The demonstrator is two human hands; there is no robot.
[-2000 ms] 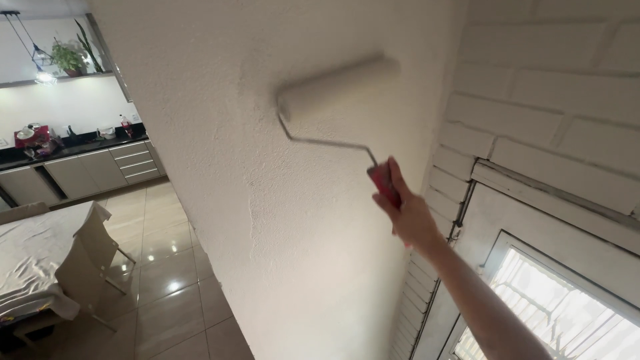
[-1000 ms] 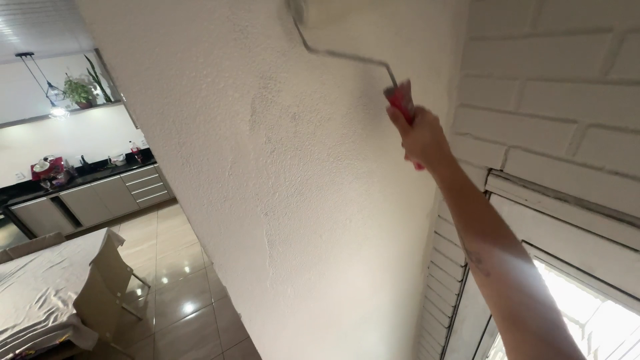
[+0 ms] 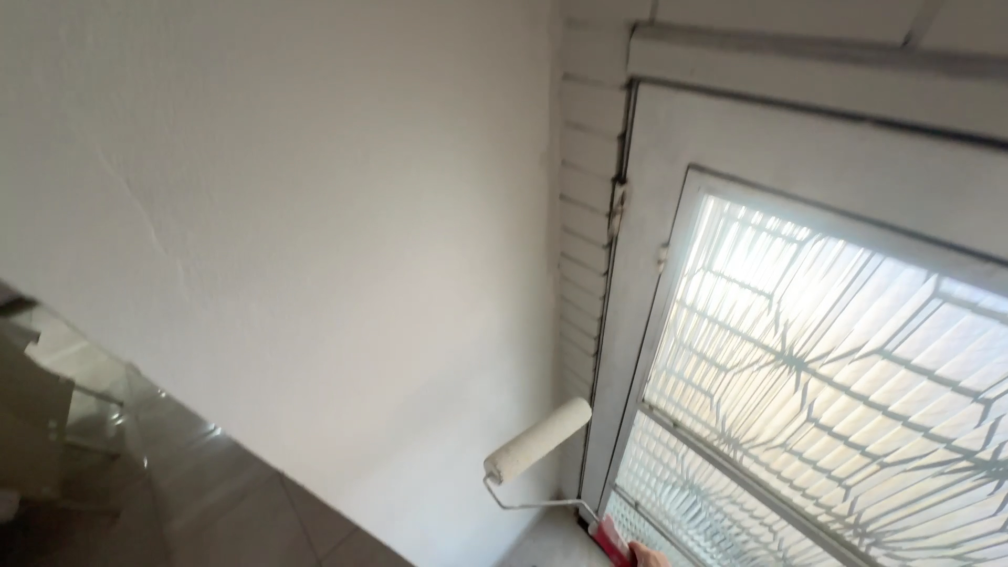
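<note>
At the bottom edge of the head view, my right hand is closed on the red handle of a paint roller; only part of the hand shows. The roller's pale sleeve is tilted, its upper end towards the door frame, and a bent metal wire joins it to the handle. Behind it is the lower part of a white textured wall, near the corner. Whether the sleeve touches the wall, I cannot tell. My left hand is out of the frame.
Right of the corner stands a white door with a grilled glass pane, set in a white brick wall. At lower left, past the wall's edge, are a tiled floor and a blurred chair.
The right hand and roller have moved from high on the wall down to low by the corner. The view has swung down and right, so the kitchen counter is out of frame.
</note>
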